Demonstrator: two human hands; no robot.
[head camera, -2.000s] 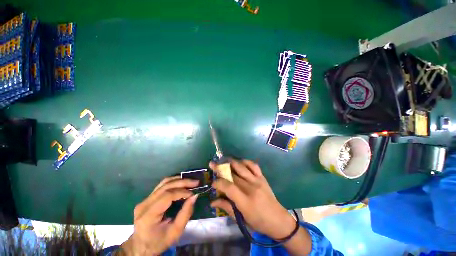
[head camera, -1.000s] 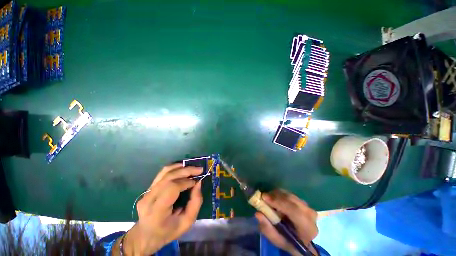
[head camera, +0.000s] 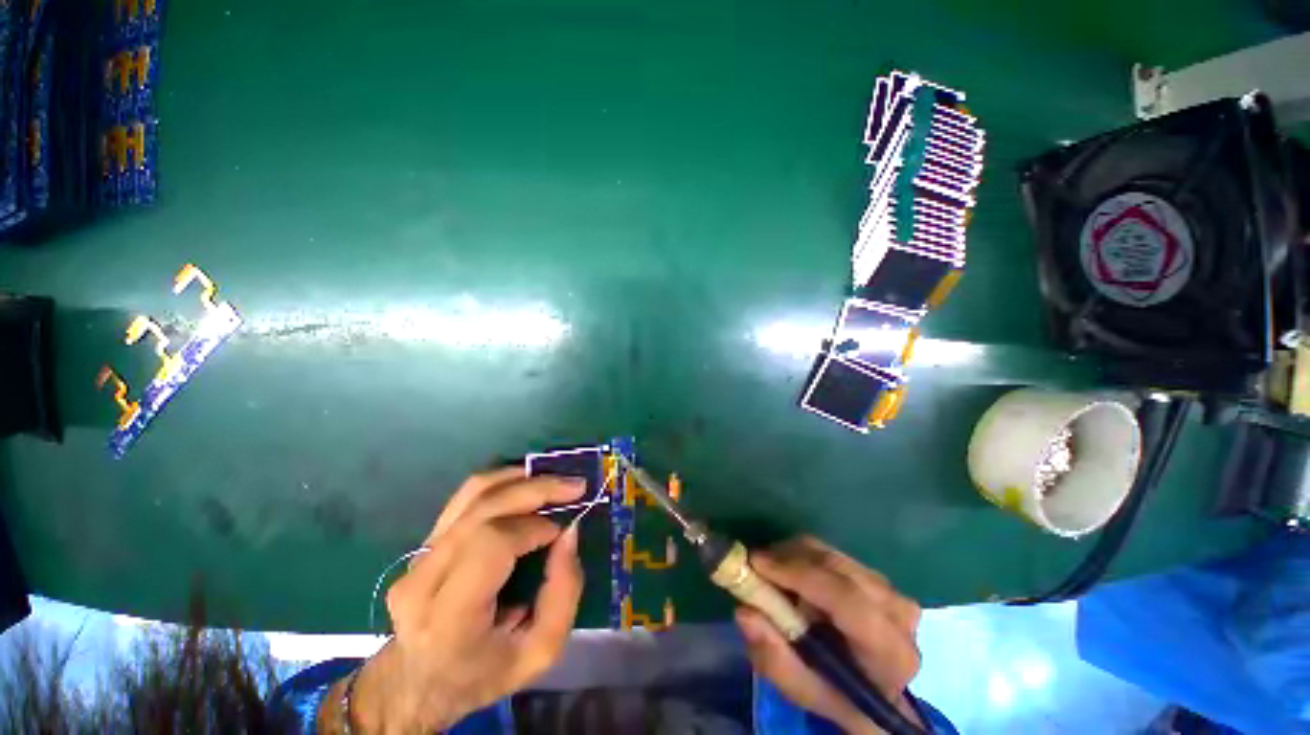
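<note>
My left hand (head camera: 496, 589) holds a dark LCD module (head camera: 563, 471) with a white border against the top end of a narrow blue PCB strip (head camera: 622, 553). A thin solder wire (head camera: 592, 503) runs from my left fingertips to the module's amber tail. My right hand (head camera: 833, 618) grips the soldering iron (head camera: 753, 589) by its tan grip. The iron's tip is at the joint between tail and strip. Orange hooked tabs (head camera: 649, 554) stick out from the strip's right side. Whether tip and wire touch is too small to tell.
A fanned stack of LCD modules (head camera: 920, 201) lies right of centre. A black fan (head camera: 1149, 251) and a white cup (head camera: 1056, 460) stand at the right. Another PCB strip (head camera: 175, 376) and stacked PCB panels (head camera: 129, 101) lie left. Blue fabric (head camera: 1178, 632) shows lower right.
The iron has swung from pointing away to pointing up-left, its tip now at the module's tail. My right hand has moved right, uncovering the strip. The view has shifted slightly.
</note>
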